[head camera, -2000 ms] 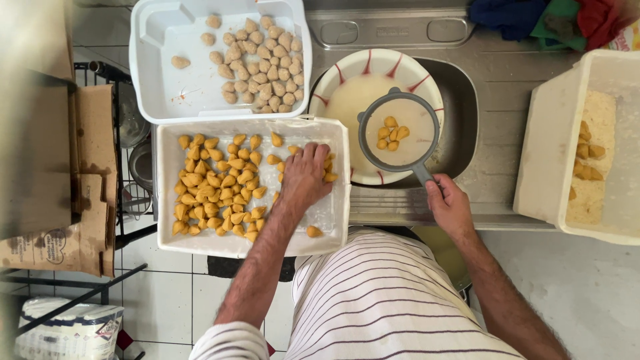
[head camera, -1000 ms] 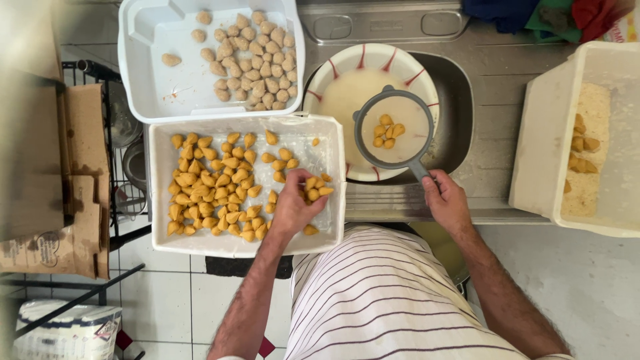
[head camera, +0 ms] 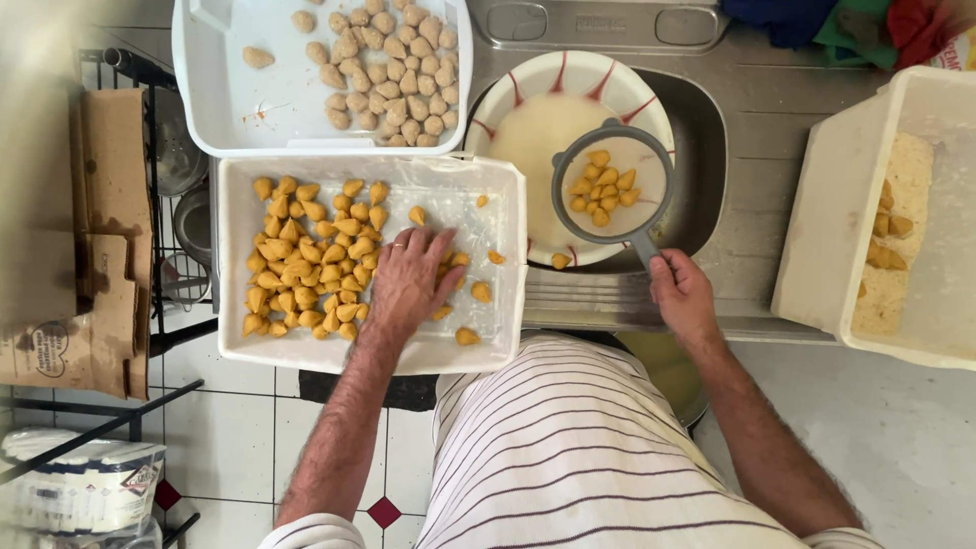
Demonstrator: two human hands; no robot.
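My right hand (head camera: 684,296) grips the handle of a grey-rimmed sieve (head camera: 646,232), which is over a white basin (head camera: 496,91) of cloudy liquid. Several orange teardrop-shaped dough pieces (head camera: 608,188) lie in the sieve, and one sits near the basin's lower rim. My left hand (head camera: 412,278) is palm down among more orange dough pieces (head camera: 305,263) in a white rectangular tub (head camera: 503,364); its fingers are slightly spread, and whether they hold a piece is hidden beneath them.
Crumb-coated dough pieces (head camera: 389,72) fill part of another white tub (head camera: 194,114) behind. The basin stands in a steel sink (head camera: 713,145). At right, a deep bin (head camera: 808,221) holds breadcrumbs (head camera: 911,183) and orange pieces. A black wire rack (head camera: 155,221) and cardboard (head camera: 114,183) are at left.
More orange pieces are in the sieve than before. My left hand has moved left within the tub, away from the loose pieces it held one second ago.
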